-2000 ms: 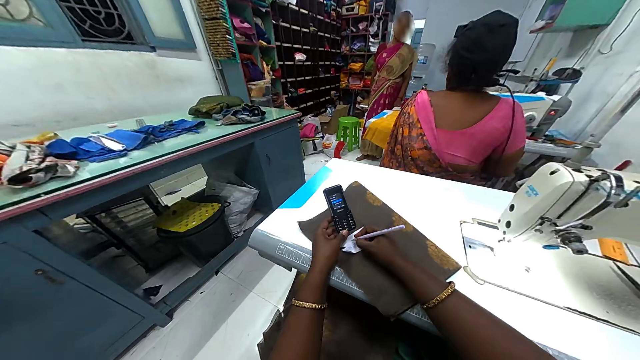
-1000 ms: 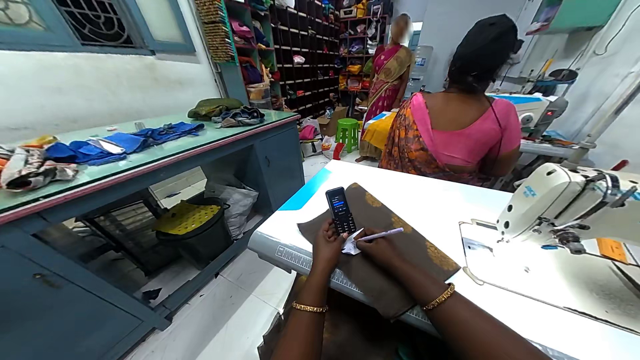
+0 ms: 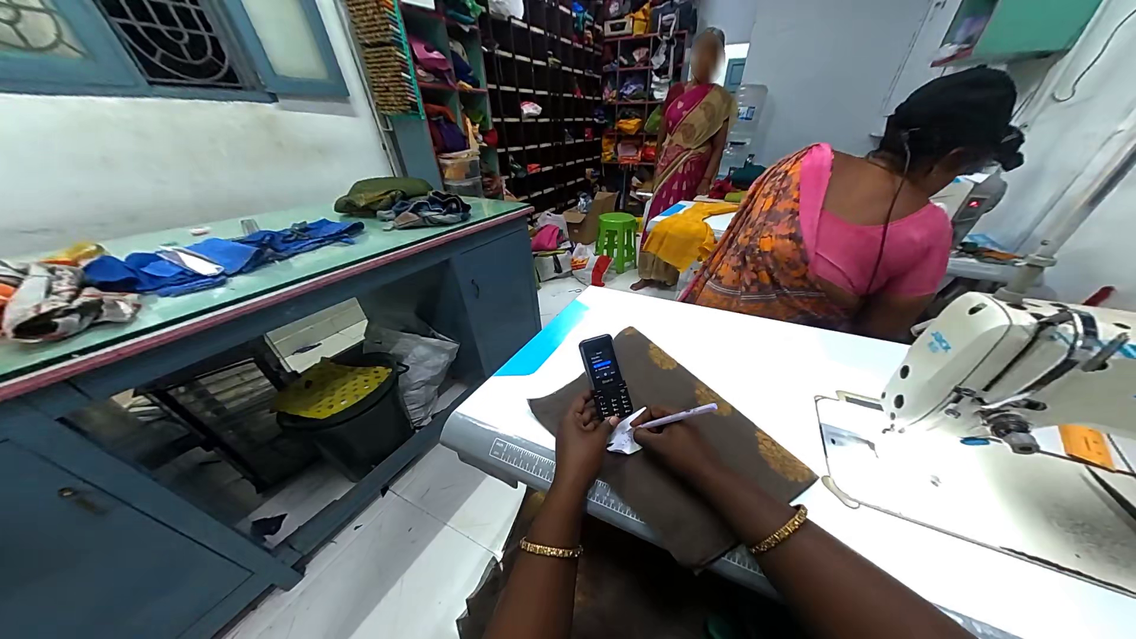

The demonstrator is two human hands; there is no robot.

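Note:
My left hand (image 3: 582,435) holds a black keypad phone (image 3: 605,376) with a lit screen, its fingers around the lower end. My right hand (image 3: 672,438) grips a pale pen (image 3: 679,416), which slants up to the right. Between the hands is a small crumpled white piece of paper (image 3: 625,434); which fingers pinch it is hard to tell. Beneath both hands a brown cloth with gold motifs (image 3: 657,488) lies on the white sewing table (image 3: 781,364), its lower end over the ruler-marked front edge.
An industrial sewing machine (image 3: 1003,373) stands on the right of the table. A seated person (image 3: 852,222) leans right just beyond it, and another person (image 3: 692,142) stands farther back. At left, a glass-topped counter (image 3: 302,271) holds folded cloths; a black bin (image 3: 355,422) sits beneath.
The seated person has leaned over to the right and lowered the head. Both my hands stay in about the same place with the phone and pen.

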